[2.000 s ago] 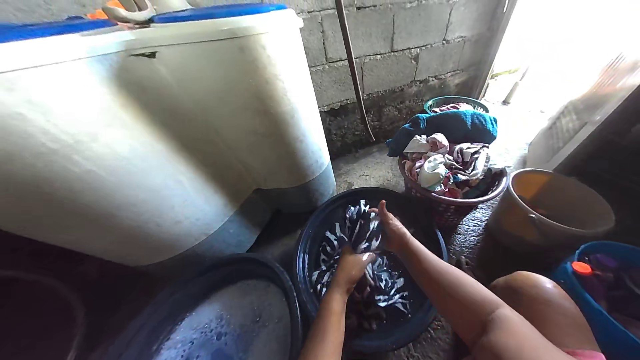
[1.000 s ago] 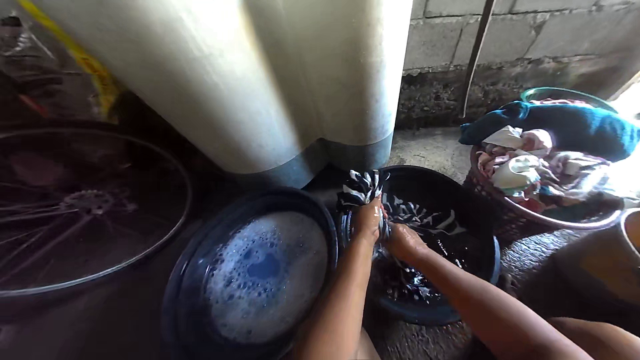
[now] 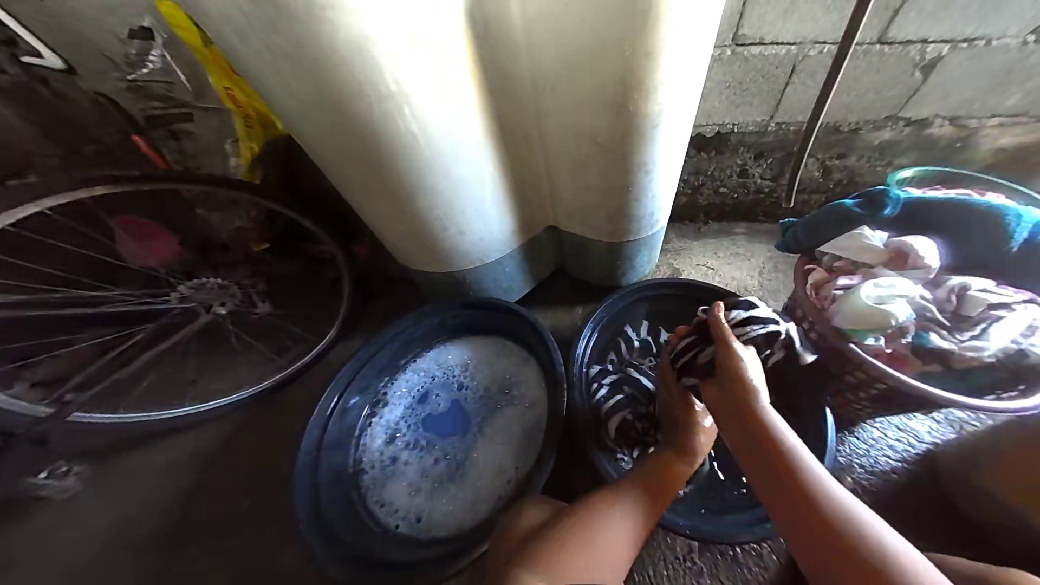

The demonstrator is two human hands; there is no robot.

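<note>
Both of my hands grip a bunched, dark cloth with white zebra-like stripes (image 3: 760, 321) above a dark round basin (image 3: 703, 532). My left hand (image 3: 684, 414) holds it from the lower left, and my right hand (image 3: 735, 366) is on its right side, thumb up. More of the striped cloth lies in the left part of the basin, in a little water. Left of it stands a second dark basin (image 3: 325, 455) with foamy water (image 3: 455, 439); neither hand touches it. The fingertips are partly hidden by the cloth.
A laundry basket (image 3: 845, 366) heaped with clothes and a teal towel (image 3: 951, 219) stands at the right. Behind the basins is a large cream-coloured plastic body (image 3: 520, 122) with a grey base. A bicycle wheel (image 3: 215, 296) is at the left, a concrete block wall (image 3: 812, 81) behind.
My hands have raised part of the striped cloth and shifted it toward the right side of the basin. Two seconds ago they were down among it. The view has swung left.
</note>
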